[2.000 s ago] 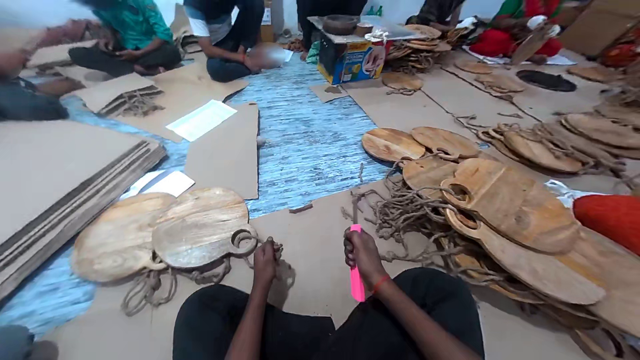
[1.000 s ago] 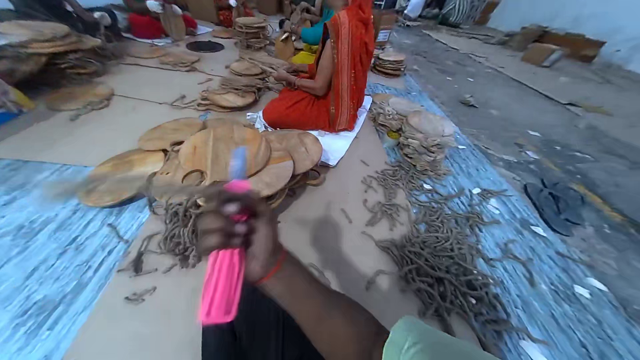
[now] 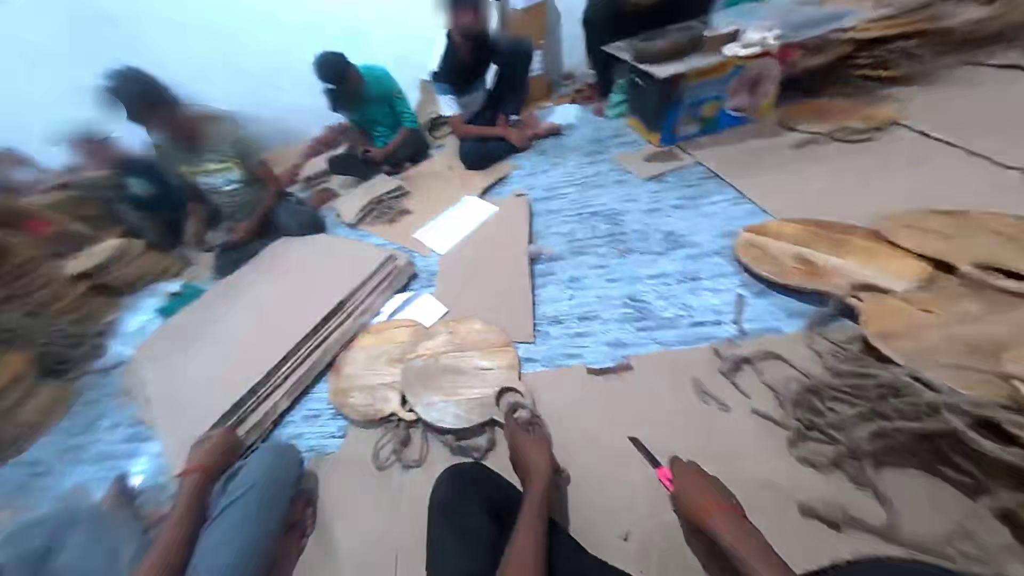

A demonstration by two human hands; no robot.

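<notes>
My right hand [image 3: 704, 492] is closed around the pink handle of a utility knife [image 3: 662, 474], its blade out and pointing up and left above the cardboard. My left hand [image 3: 528, 440] is at the ringed handle of a round wooden board [image 3: 460, 376]; blur hides whether its fingers grip it. That board overlaps a second round wooden board [image 3: 364, 372] on its left. Loops of rope [image 3: 400, 444] lie below both boards. At the right, a tangle of rope [image 3: 888, 416] rests beside several wooden boards [image 3: 832, 256].
A stack of cardboard sheets [image 3: 272, 320] stands at the left, with a seated person's hand [image 3: 214, 454] at its near edge. White papers [image 3: 456, 224] lie beyond it. A printed box [image 3: 688, 96] stands farther back. Several people sit along the wall.
The view has swung right and then back left. The knife, upright in my right hand two seconds ago with its pink handle down, now points up and left. My left hand has moved to the board's handle.
</notes>
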